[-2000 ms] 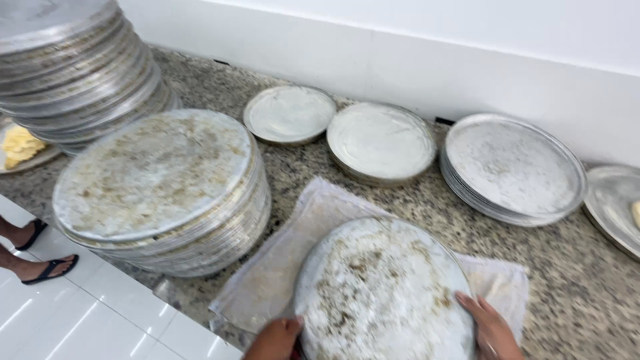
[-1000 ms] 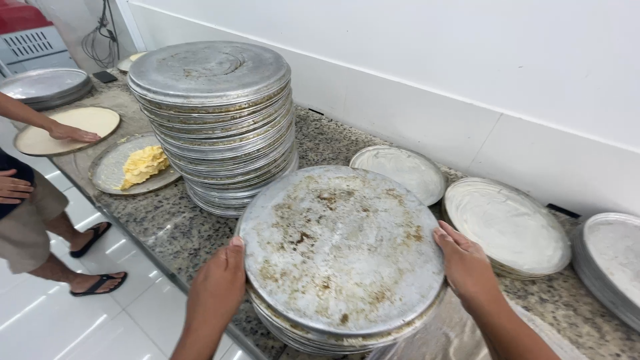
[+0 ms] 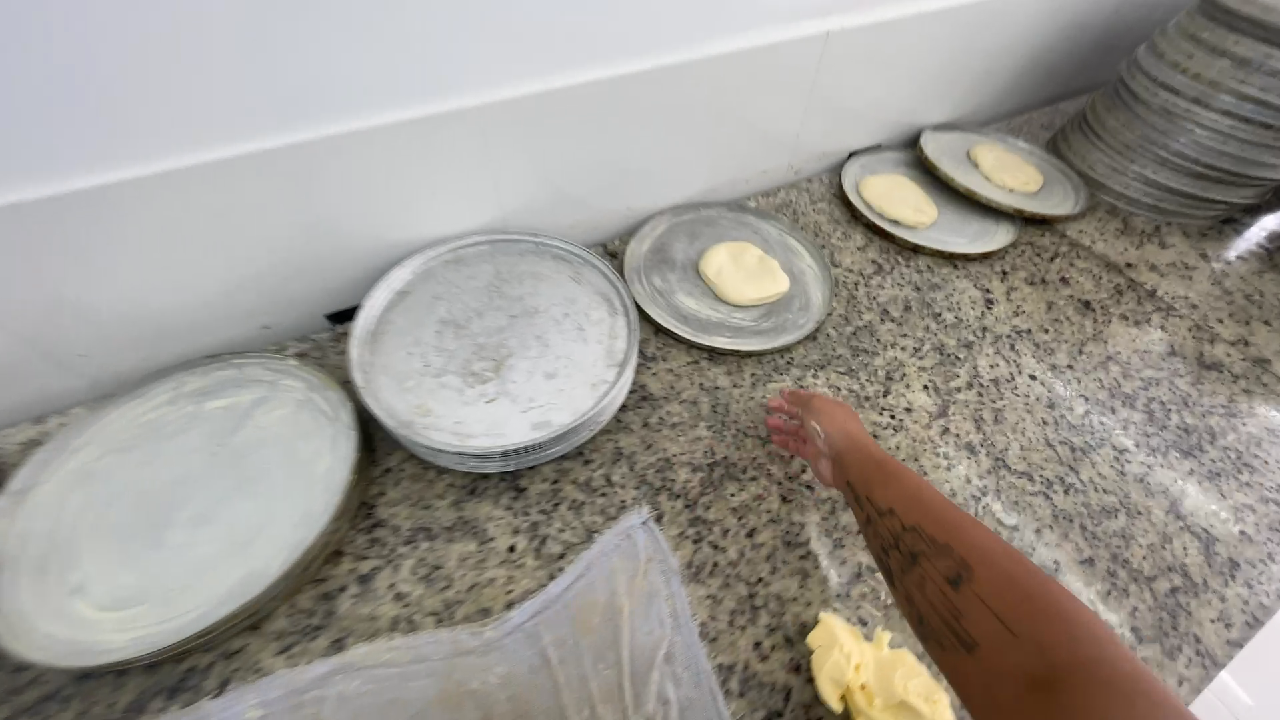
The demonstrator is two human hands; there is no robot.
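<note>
My right hand (image 3: 815, 435) reaches in from the lower right, held over the granite counter with nothing in it, its fingers apart and slightly bent. Beyond it, a round metal pan (image 3: 660, 270) holds a flattened piece of dough (image 3: 744, 273). To its left are a stack of round metal pans (image 3: 490, 345) and a pan with a whitish coating (image 3: 180, 510). Pale yellow, butter-like lumps (image 3: 875, 675) lie beside my forearm at the bottom edge. My left hand is out of view.
A whitish cloth (image 3: 600, 640) covers the counter's near part. Two overlapping pans with dough discs (image 3: 898, 200) stand by the wall at the right, beside a tall stack of pans (image 3: 1180, 120). White smears mark the granite (image 3: 1100, 430).
My hands held a round pan at its edges a second ago; now my right hand is off it and my left is out of view. The view has swung right.
</note>
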